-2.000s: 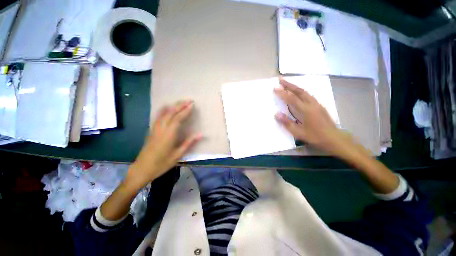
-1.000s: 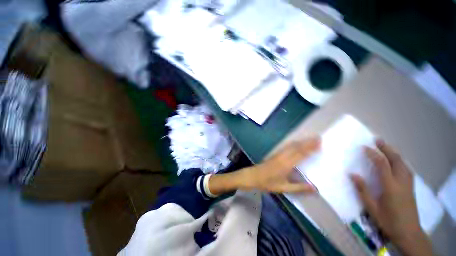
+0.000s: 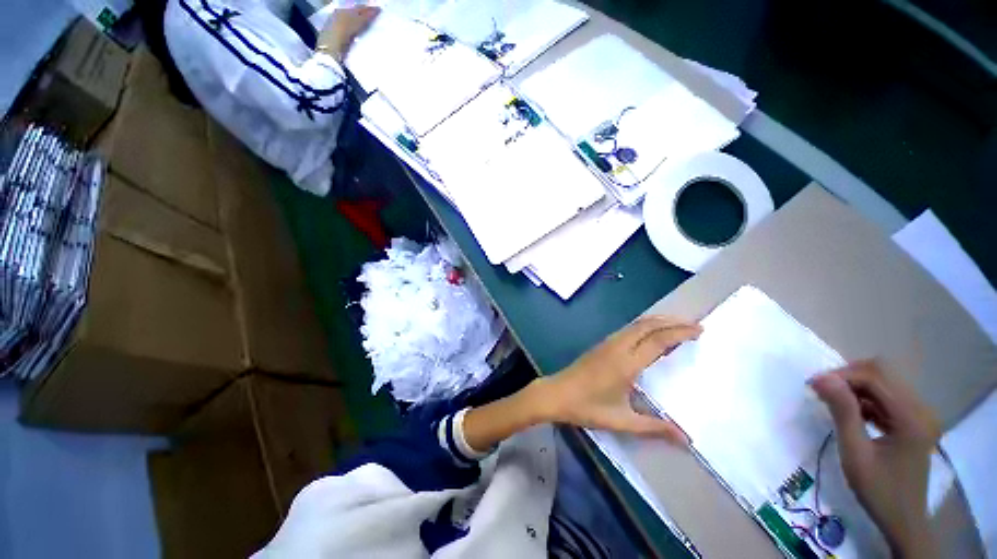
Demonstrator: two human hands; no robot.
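Note:
A white panel (image 3: 738,377) lies flat on a grey board (image 3: 864,289). A green circuit board (image 3: 782,527), a round grey disc (image 3: 831,532) and thin dark wires sit at its near end. My left hand (image 3: 612,382) spans the panel's left corner, thumb and fingers apart at its edges. My right hand (image 3: 886,448) is over the panel's right side, fingertips drawn together. Whether they pinch something thin is too small to tell.
A white tape roll (image 3: 708,212) lies beyond the board. Panels with electronics (image 3: 514,164) are stacked farther along the bench. Another person's hand (image 3: 348,24) touches panels there. A white scrap heap (image 3: 421,322) is below the bench edge. A large brown carton (image 3: 175,262) stands left.
The view has swung left, then steadied. The panel has turned, its electronics now at the near end. My right hand has gone from spread on the panel to fingertips together.

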